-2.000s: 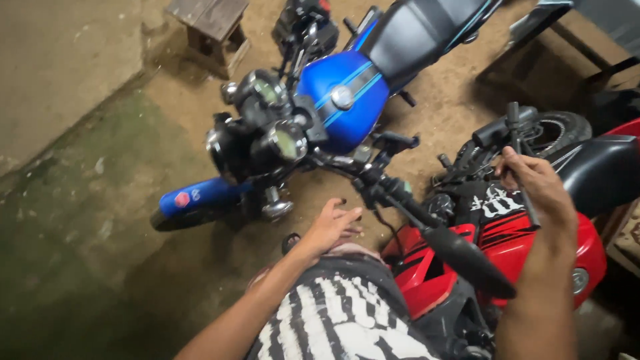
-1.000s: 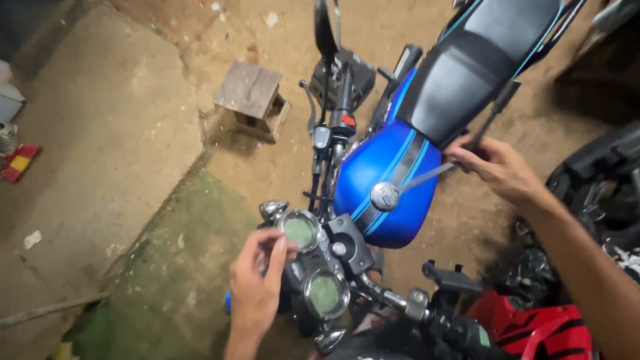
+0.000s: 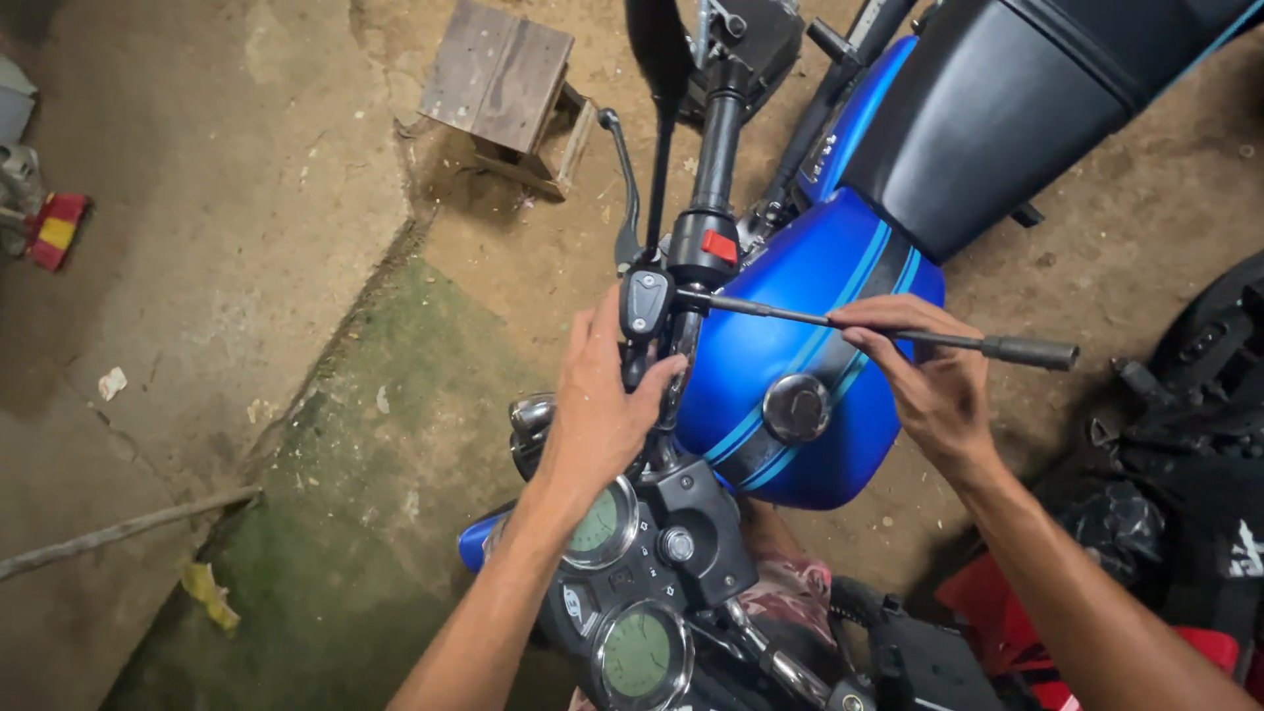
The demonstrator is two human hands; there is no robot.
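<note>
A long dark metal socket wrench [image 3: 938, 338] is pinched between the thumb and fingers of my right hand [image 3: 923, 375], above the blue fuel tank [image 3: 770, 365]. Its far end meets the handlebar clamp beside the front brake fluid reservoir [image 3: 647, 301]; whether it sits on a bolt I cannot tell. My left hand [image 3: 612, 385] rests at the reservoir and handlebar, fingers partly hidden behind it, thumb apart. The brake lever [image 3: 625, 188] and the black mirror [image 3: 660, 49] stand beyond it. Below lie the round gauges [image 3: 637, 647] and the ignition lock [image 3: 677, 544].
A small wooden stool [image 3: 499, 79] stands on the dirt floor beyond the handlebar. A black case [image 3: 765, 49] holding tools lies near the grip. On the right is a red and black motorcycle [image 3: 1017, 612]. A stick [image 3: 128, 533] lies at left.
My left hand has moved from the gauges to the brake reservoir. The wrench's far end has gone from over the tank cap to the handlebar clamp. The view has shifted to the blue motorcycle.
</note>
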